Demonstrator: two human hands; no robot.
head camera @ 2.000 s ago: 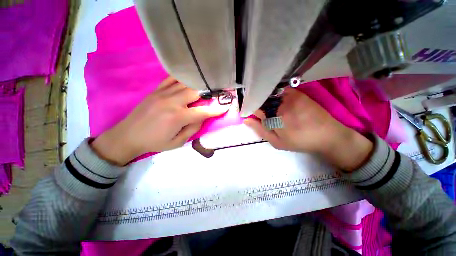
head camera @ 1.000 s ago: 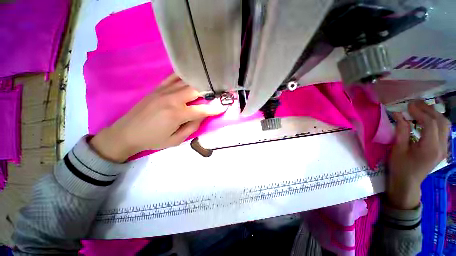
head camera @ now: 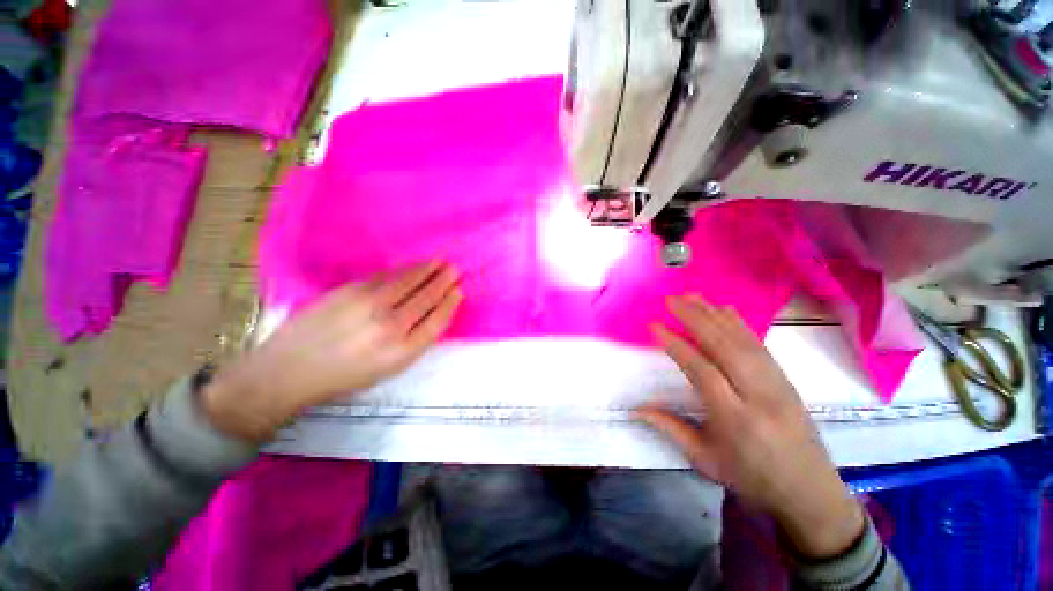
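A bright pink garment panel (head camera: 416,196) lies flat on the white table, passing under the presser foot (head camera: 612,208) of the HIKARI sewing machine (head camera: 854,127). Its right part is folded, with a paler flap hanging toward the table's front edge. My left hand (head camera: 346,346) rests palm down on the panel's lower left, fingers together. My right hand (head camera: 739,404) is at the panel's front edge, right of the needle, with fingers spread and nothing held in it. The needle area is washed out by bright light.
Gold-handled scissors (head camera: 981,375) lie on the table at the right. Darker pink cut pieces (head camera: 196,69) lie on the brown cardboard surface (head camera: 219,242) at the left. A blue crate (head camera: 958,520) stands below right. More pink cloth (head camera: 289,520) hangs below the table at the left.
The view has shifted back, showing more of the machine. My right hand has moved from the far right to the panel's front edge. The panel now reaches nearer the table's front edge.
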